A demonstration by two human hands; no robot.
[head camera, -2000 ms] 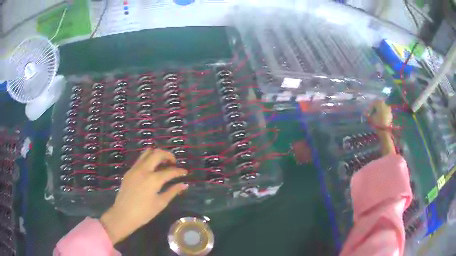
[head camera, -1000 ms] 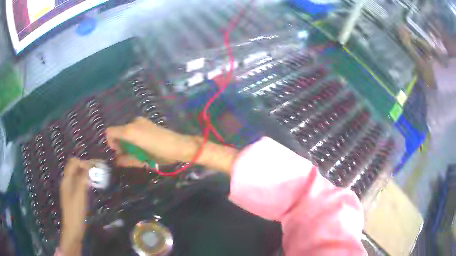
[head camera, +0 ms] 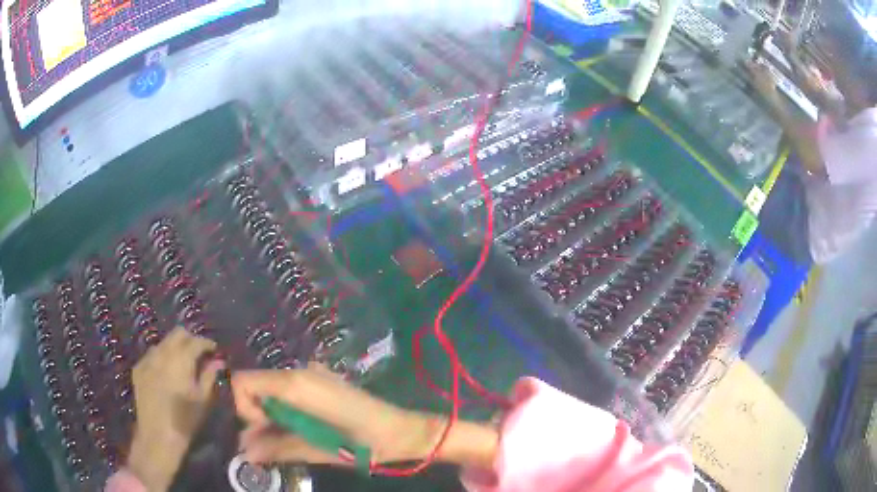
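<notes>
My left hand (head camera: pixel 173 394) is at the lower left over the blister tray (head camera: pixel 370 354). Its fingertips are pinched on a small dark piece, seemingly a speaker driver (head camera: pixel 219 370), blurred. My right hand (head camera: pixel 337 418) is close beside it, closed around the green test probe (head camera: pixel 313 430); its fingertips point towards my left fingertips. The probe's red cable (head camera: pixel 486 207) loops from the handle up to the top edge. A round silver-ringed piece (head camera: pixel 254 475) with a pale centre shows below my right hand, cut by the bottom edge; I cannot tell if it is the fixture.
A filled side tray (head camera: pixel 615 274) lies right, with cardboard (head camera: pixel 745 428) at its lower end. Stacked clear trays (head camera: pixel 385 106) stand behind. A brown-red square plate (head camera: pixel 418 264) lies between trays. A monitor (head camera: pixel 125 48) is upper left. A person (head camera: pixel 846 183) is at the far right.
The view has turned right. My right hand has come from the right side to my left hand, with the green probe in it. Since one second ago both hands sit lower in view.
</notes>
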